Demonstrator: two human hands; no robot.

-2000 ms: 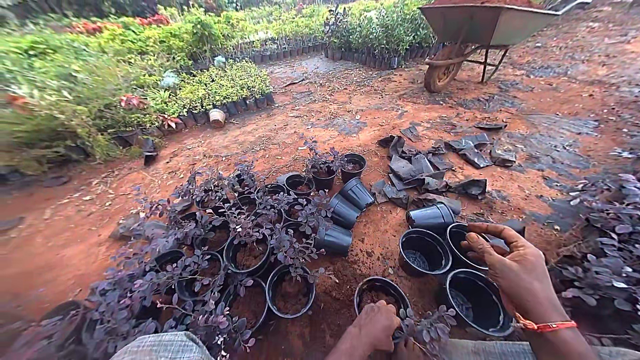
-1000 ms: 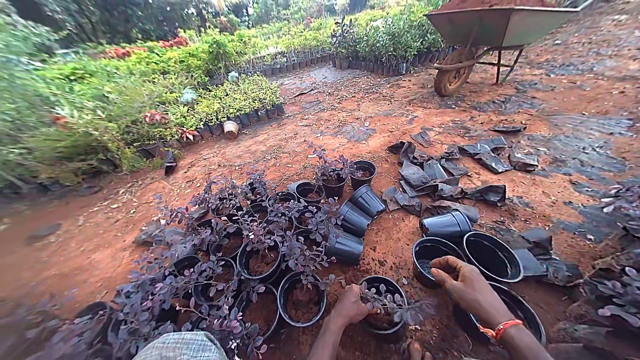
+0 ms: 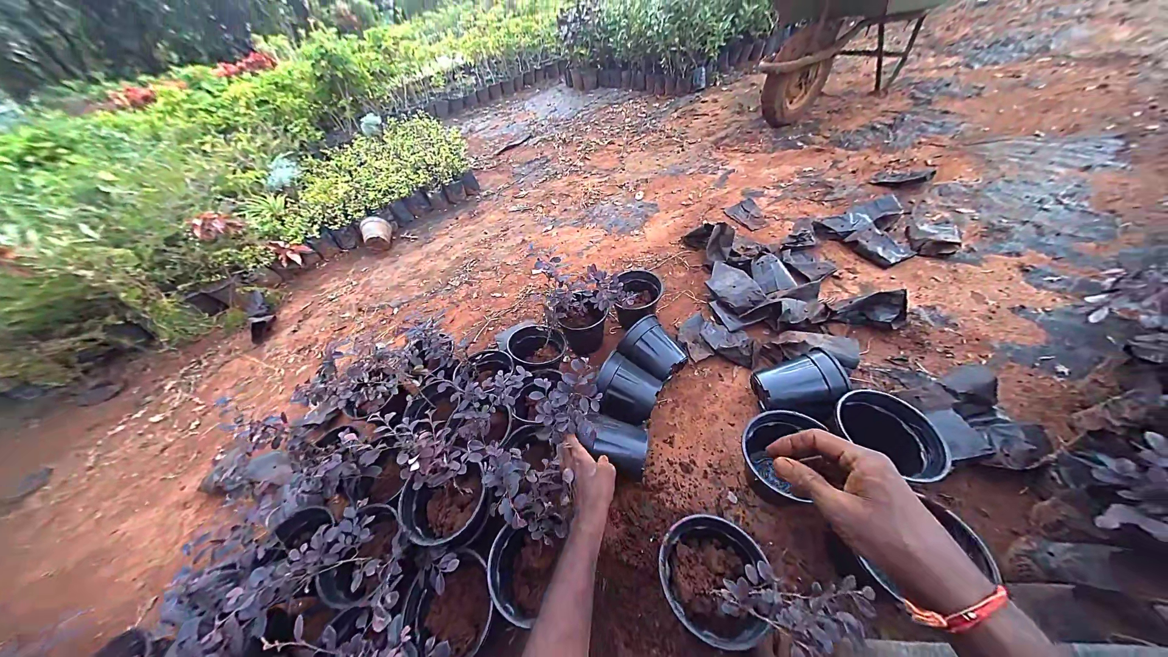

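My left hand (image 3: 589,479) reaches among the purple-leaved potted plants (image 3: 447,447), its fingertips at the leaves beside a tipped black pot (image 3: 620,444); whether it grips anything is hidden. Over an upright black plastic pot (image 3: 765,438) at right is my right hand (image 3: 849,493), fingers apart and curved, holding nothing that I can see. Between my forearms stands a black pot with red soil (image 3: 701,575), a purple-leaved sprig (image 3: 803,607) leaning at its right rim. Another black pot (image 3: 894,429) stands behind my right hand, and one (image 3: 803,383) lies on its side.
Torn black plastic nursery bags (image 3: 776,283) lie beyond the pots on the red soil. A wheelbarrow (image 3: 803,73) stands at the upper right. Rows of bagged green plants (image 3: 392,173) line the upper left, and more purple foliage (image 3: 1131,484) is at the right edge.
My left hand has moved from the soil-filled pot in front of me leftward to the clustered plants. My right hand stays over the black pots at right.
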